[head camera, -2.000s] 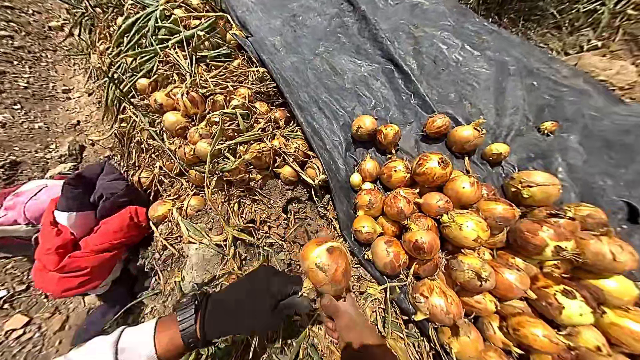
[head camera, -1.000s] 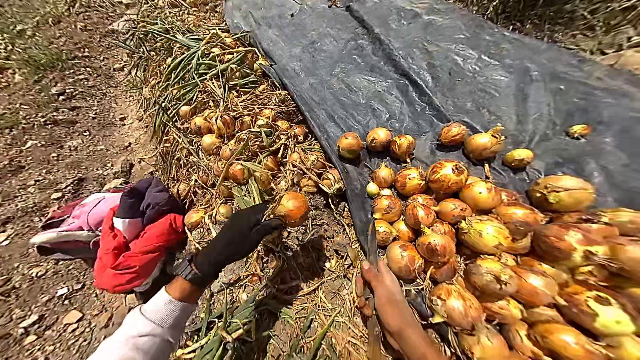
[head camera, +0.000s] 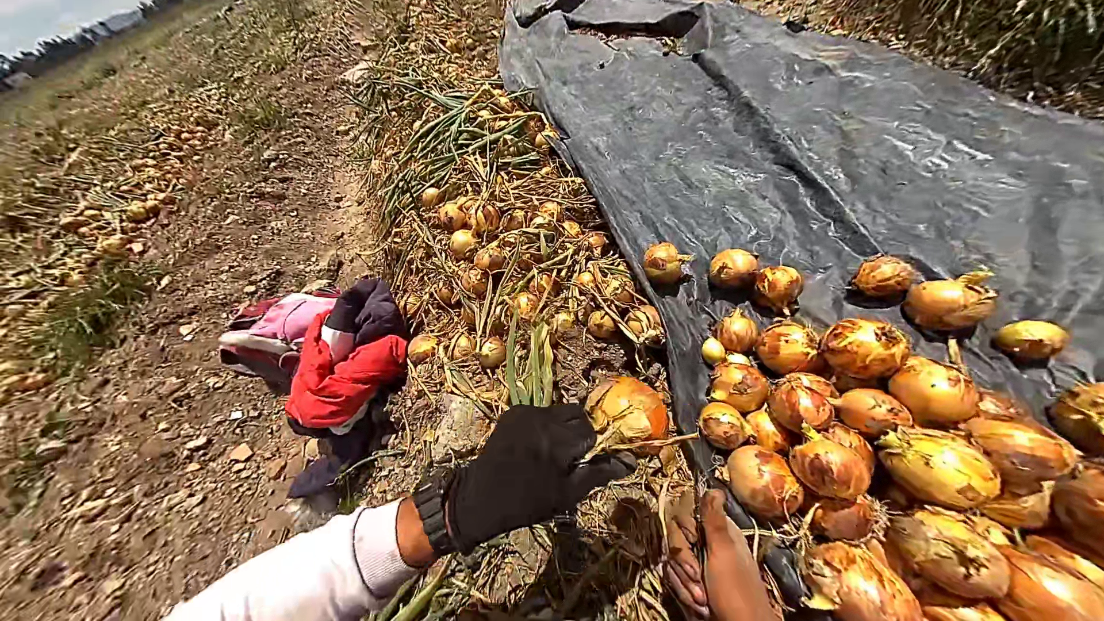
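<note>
My left hand (head camera: 539, 474), in a black glove, is closed at the neck of a large yellow onion (head camera: 631, 414). Green onion leaves (head camera: 530, 362) stand up behind its knuckles, and a dry stem points right from the onion. Lower right, my bare right hand (head camera: 711, 556) is beside the edge of the black plastic sheet (head camera: 819, 155); its fingers are partly hidden and whatever lies between them is unclear. To its right, many loose onions (head camera: 940, 466) are heaped on the sheet, several small ones at the near left edge of the heap.
More onions with dry tops (head camera: 483, 259) lie on the soil left of the sheet. A red and dark garment (head camera: 345, 371) lies with a pink item (head camera: 297, 315) on the stony dirt path (head camera: 207, 448). Another row of onions (head camera: 112, 224) runs along the far left.
Two seconds ago both hands were together at an onion; now they are apart. The view has tilted up, showing more of the field.
</note>
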